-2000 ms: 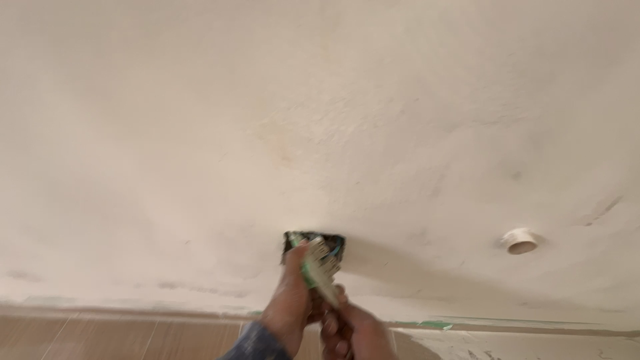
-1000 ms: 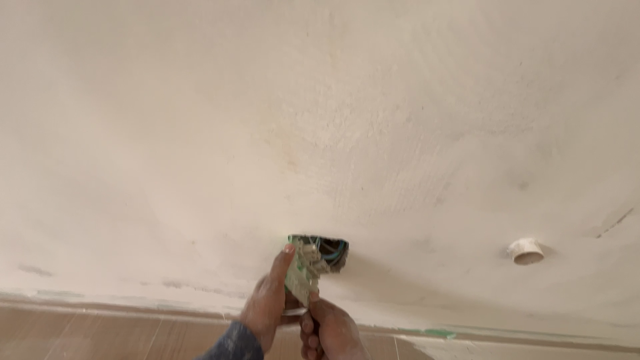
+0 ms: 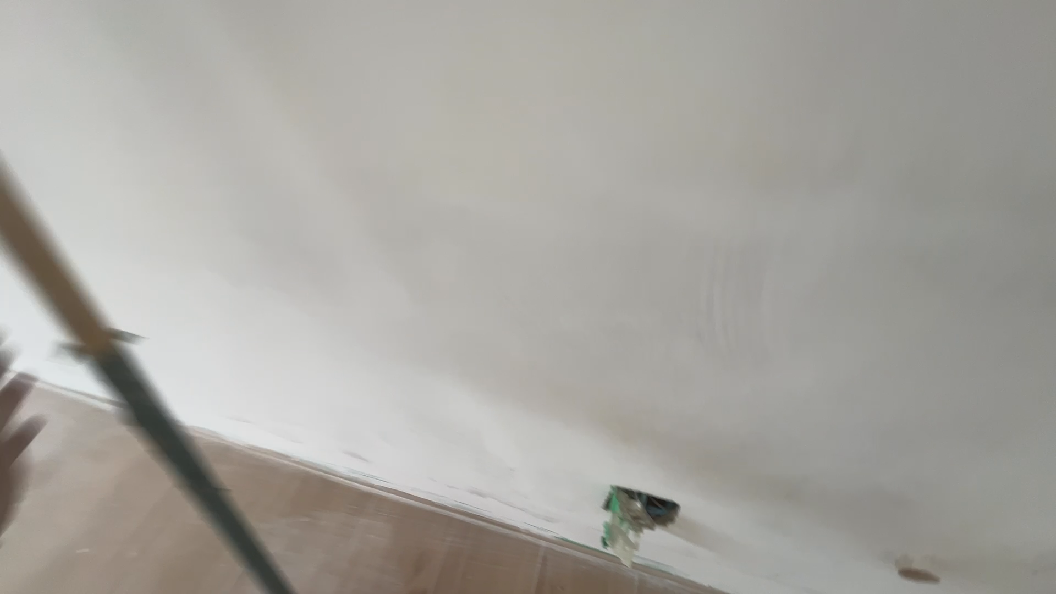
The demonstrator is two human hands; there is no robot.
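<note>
Blurred fingers of my left hand [image 3: 15, 437] show at the left edge, spread apart, with nothing seen between them. Just right of them a long pole [image 3: 177, 450], tan above and dark grey-green below, slants across the corner; whether anything holds it is hidden. Low on the white wall is an open electrical box [image 3: 660, 507] with wires inside. A crumpled piece of green and whitish tape or sheet [image 3: 620, 532] hangs from its left side. My right hand is out of view.
A short white pipe stub [image 3: 918, 569] sticks out of the wall at the lower right. The brown floor [image 3: 371, 536] meets the wall's plastered bottom edge along a slanting line.
My hands have let go of the green and whitish piece at the box and left it hanging. The pole has come into view on the left. The view has swung left and tilted.
</note>
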